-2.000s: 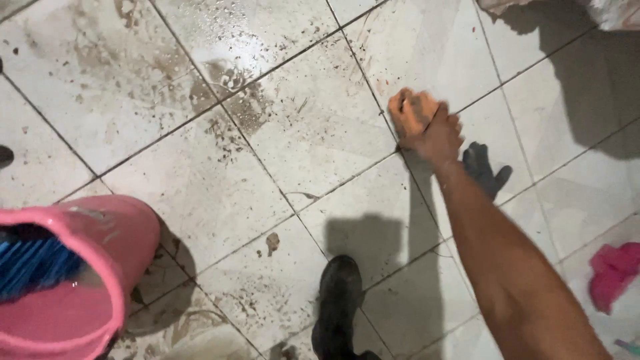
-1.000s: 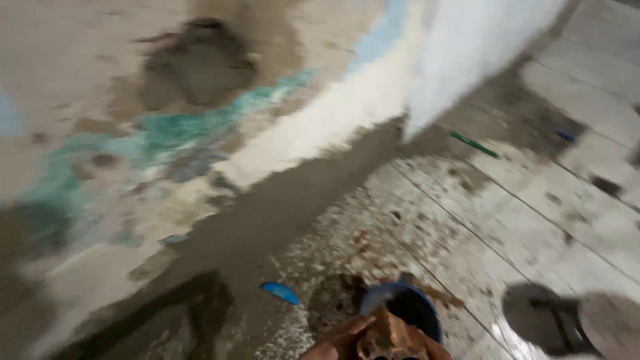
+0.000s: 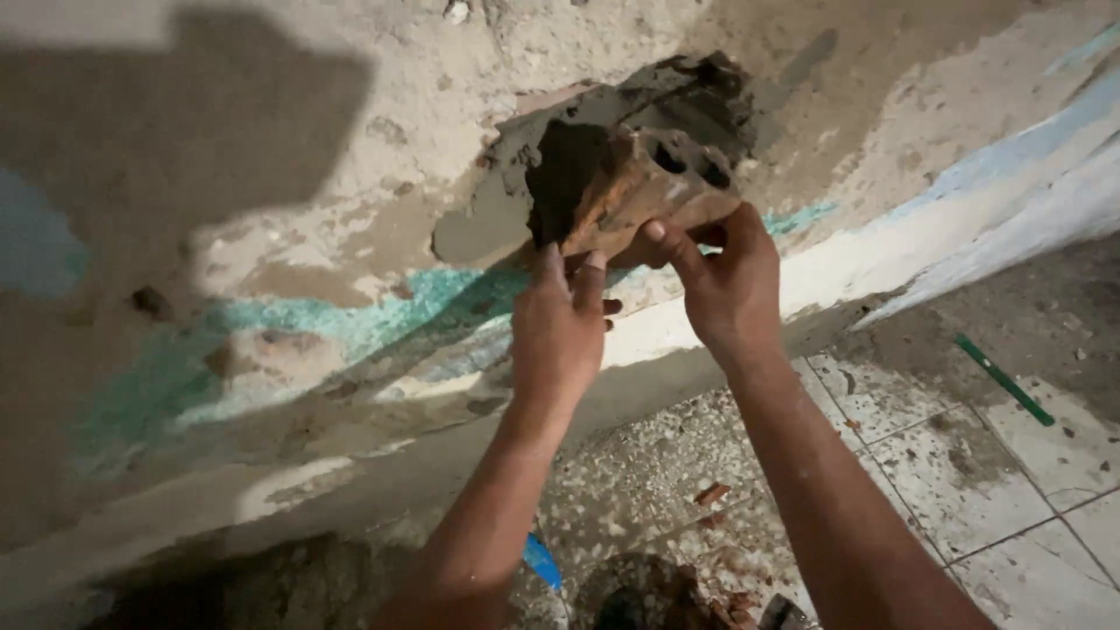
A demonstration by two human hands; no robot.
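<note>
A broken piece of hollow clay brick (image 3: pixel 652 197), with two dark holes facing up, is between my hands at a hole in the wall (image 3: pixel 564 171). My right hand (image 3: pixel 731 280) grips its lower right side, thumb on the near face. The fingertips of my left hand (image 3: pixel 564 324) are on its lower left corner. Wet grey mortar (image 3: pixel 481 223) lines the cavity and spreads over the wall to its left. The brick hides part of the cavity, and some of my fingers are hidden behind the brick.
The wall has rough plaster with green paint patches (image 3: pixel 350 324). Below lies a tiled floor (image 3: pixel 1006 499) with mortar spatter and brick fragments (image 3: pixel 713 494). A green strip (image 3: pixel 1004 381) lies at the right, a blue object (image 3: pixel 541 560) near the wall's foot.
The view has swung from the floor to the wall. One second ago both hands held the brick piece low over a bucket; now they have it up at the wall hole.
</note>
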